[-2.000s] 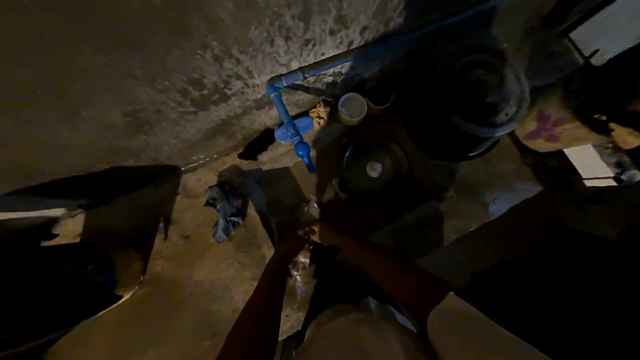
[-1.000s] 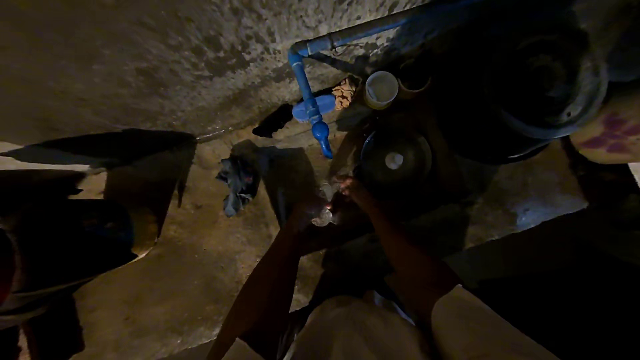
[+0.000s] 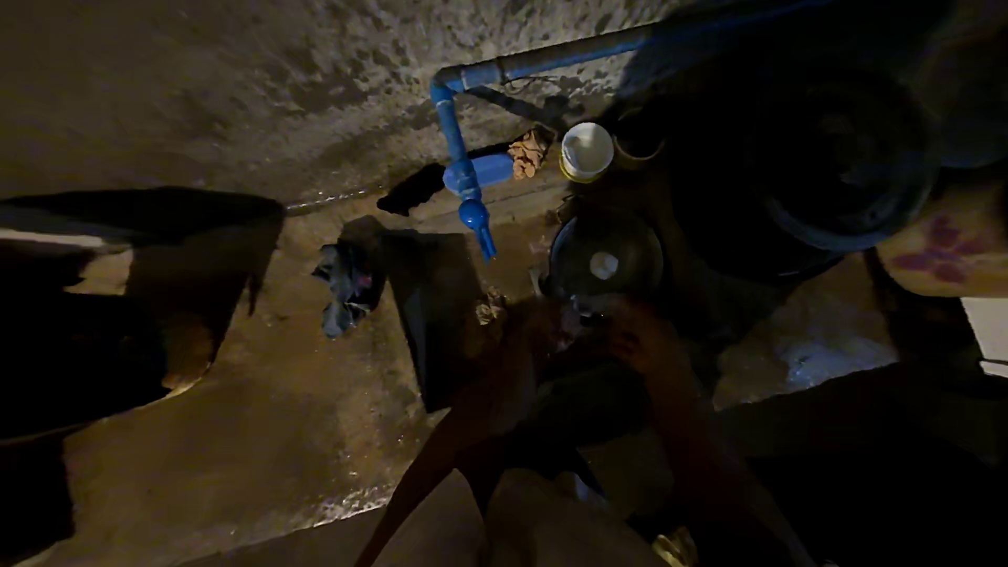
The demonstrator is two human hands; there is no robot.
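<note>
Dim light hides much detail. My left hand (image 3: 551,331) is at the near left edge of a round basin (image 3: 563,252), beside a small pale, shiny item (image 3: 587,309) that I cannot identify. On the other side of that item is my right hand (image 3: 634,335), its fingers bent. Which hand grips the item, if either, is too dark to tell. A whitish round thing (image 3: 604,265) shows inside the basin. Just left of my left hand lies a small crumpled light-brown thing (image 3: 491,307), below the blue tap (image 3: 475,216).
A blue pipe (image 3: 567,57) runs along the rough wall. Beneath it stand a white tub (image 3: 587,150), a blue oval item (image 3: 492,169) and a crumpled tan thing (image 3: 528,153). Dark cloth (image 3: 342,287) lies on the floor at left; a large dark vessel (image 3: 850,173) stands at right.
Both hands have moved right, from below the tap to the near edge of the basin. The crumpled light-brown thing by my left hand now shows. The view has shifted.
</note>
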